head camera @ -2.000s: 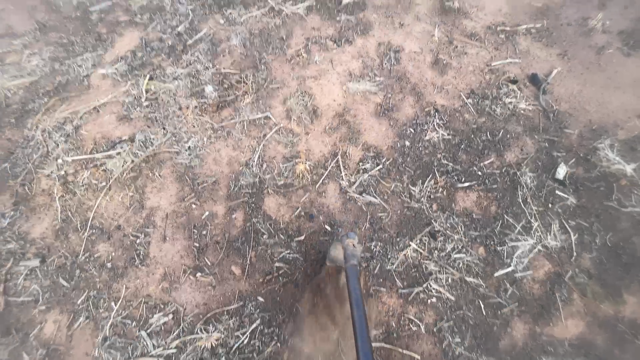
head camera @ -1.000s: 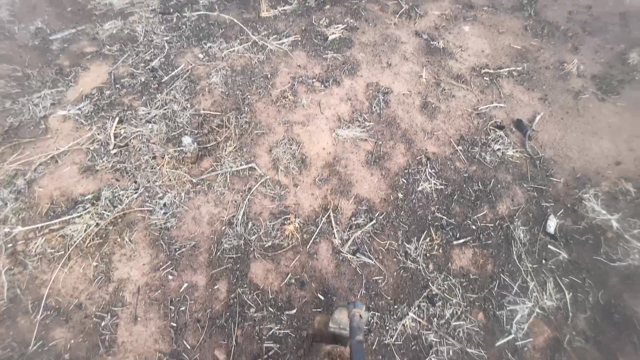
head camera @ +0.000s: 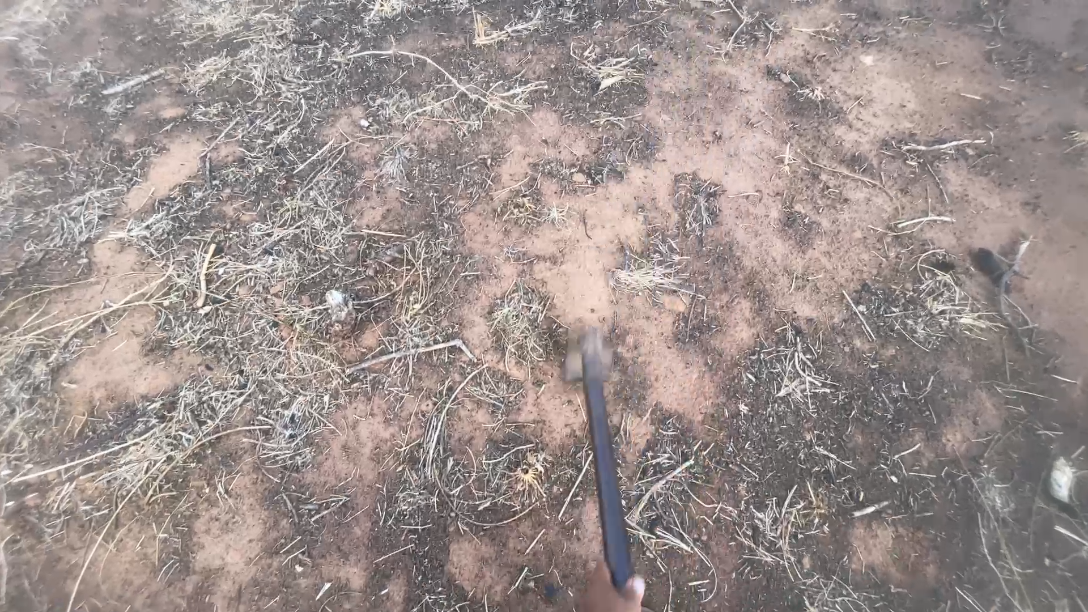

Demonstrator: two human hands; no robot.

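Observation:
A long-handled hoe point(head camera: 605, 476) with a dark handle reaches up from the bottom edge, right of centre. Its earth-coloured head point(head camera: 588, 357) is blurred, over reddish soil beside a dry grass tuft point(head camera: 520, 323); whether it touches the ground I cannot tell. My left hand point(head camera: 609, 592), cut off by the bottom edge, grips the handle, a fingertip showing on its right side. Which hand this is shows only by its position and the fingertip. No other hand is in the picture.
Dry stalks and dark litter cover much of the reddish soil point(head camera: 697, 374). A pale lump point(head camera: 338, 306) lies at left, a bent twig point(head camera: 412, 353) near it. At right are a dark object point(head camera: 988, 265) beside a forked twig and a whitish piece point(head camera: 1062, 479).
The hoe head has moved up the picture from the bottom edge, and more handle shows. A hand now shows on the handle; none showed in the earlier frames. The view has shifted over the ground.

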